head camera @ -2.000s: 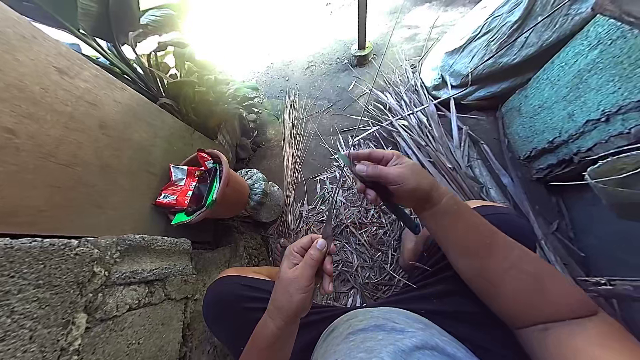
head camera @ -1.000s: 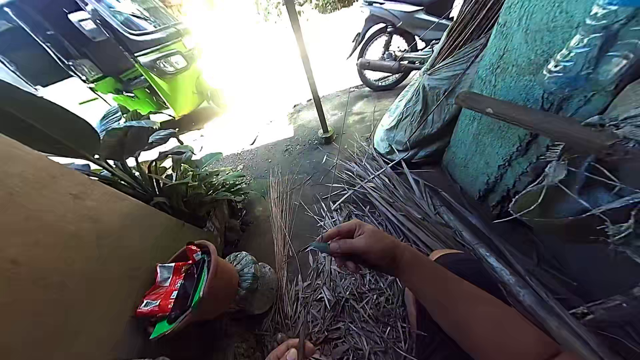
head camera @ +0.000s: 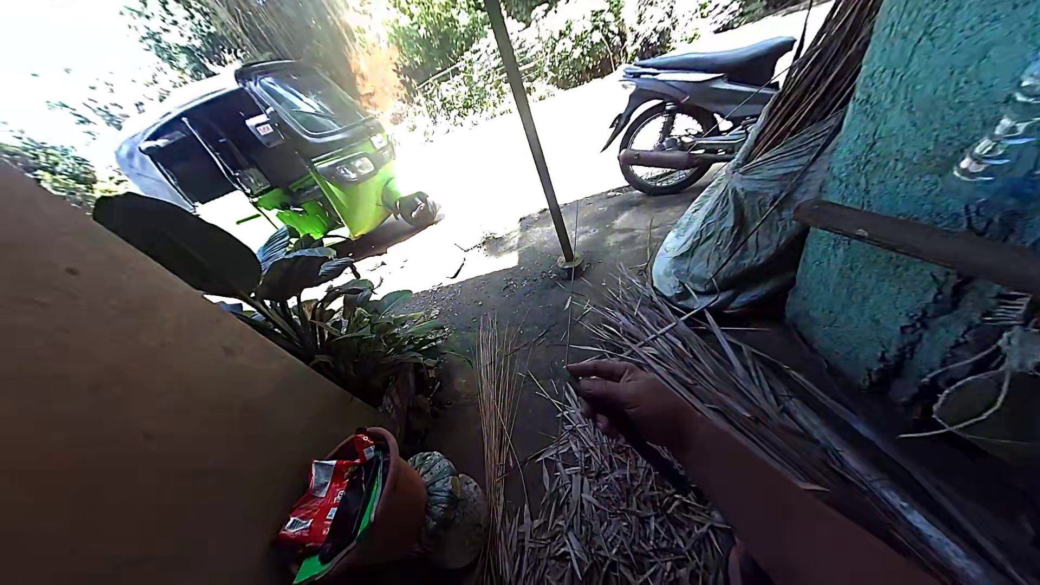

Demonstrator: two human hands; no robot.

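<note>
My right hand (head camera: pixel 630 400), right of centre, is closed around a knife whose dark handle (head camera: pixel 662 465) runs back below the palm. Its blade (head camera: pixel 566 375) shows only in part past the fingertips, and a thin strand rises near it. My left hand is out of view. Beneath the right hand lies a heap of dry leaf shavings (head camera: pixel 617 504). A bundle of thin sticks (head camera: pixel 496 382) rests on the ground to the left of the heap. Long dry palm leaves (head camera: pixel 731 382) spread on the right, beside my forearm.
A terracotta pot (head camera: pixel 400 496) with red packets stands by squashes (head camera: pixel 443 487) and a tan wall (head camera: pixel 146 390). A thin post (head camera: pixel 532 130) rises ahead. A filled sack (head camera: pixel 731 236) leans at a teal wall (head camera: pixel 861 179). Beyond are a green three-wheeler (head camera: pixel 349 187) and a motorcycle (head camera: pixel 691 114).
The view has tilted up a lot, bringing in the vehicles. My left hand, seen low in both earlier frames, is out of view. My right hand still holds the knife.
</note>
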